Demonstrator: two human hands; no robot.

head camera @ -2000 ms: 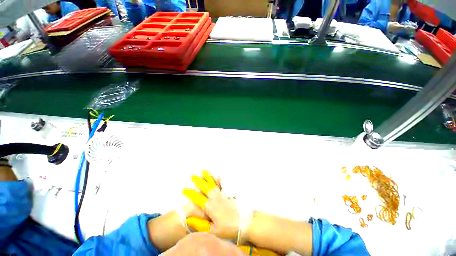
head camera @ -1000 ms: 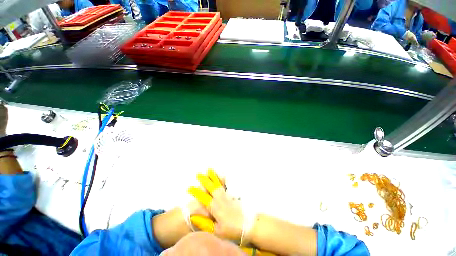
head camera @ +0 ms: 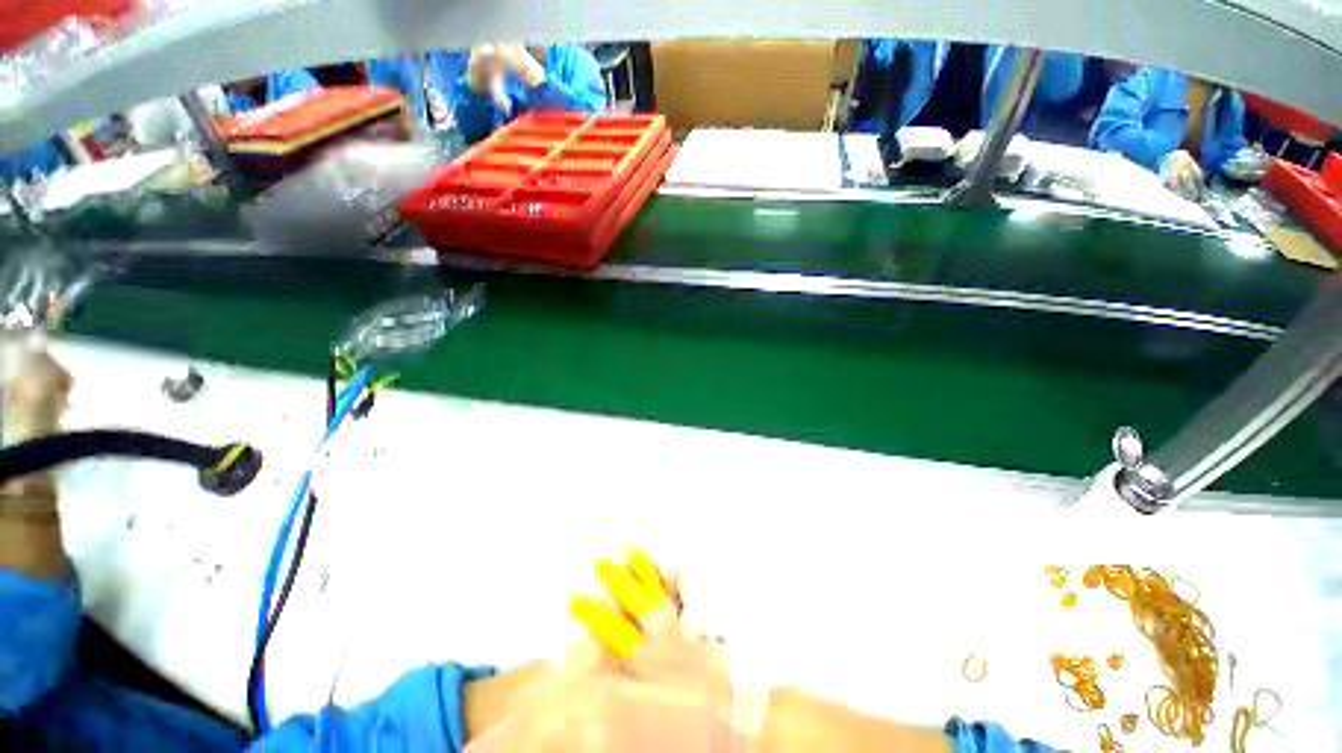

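Observation:
My hands overlap low in the centre, above the white bench [head camera: 824, 515]. My right hand [head camera: 665, 655] comes in from the right, its fingers stretched up and left and slightly apart. Yellow finger cots cover several fingertips, and I see nothing held in them. My left hand [head camera: 567, 706] comes in from the left and is blurred and mostly overlapped, so its fingers cannot be made out. Amber rubber bands [head camera: 1177, 640] lie in a loose pile on the bench to the right of my hands.
The green belt [head camera: 736, 353] runs behind the bench. Beyond stand red trays [head camera: 530, 199] beside a clear heap [head camera: 331, 199]. Clear film [head camera: 412, 321] lies near blue cable [head camera: 295, 508]. A black gooseneck [head camera: 118, 444] and another person's arm [head camera: 30, 515] are left; a metal post [head camera: 1251, 397] is right.
The view has tilted up, so the bench and my hands sit lower and a grey shelf edge shows on top. At the far left, another person's hand and clear material have come into view.

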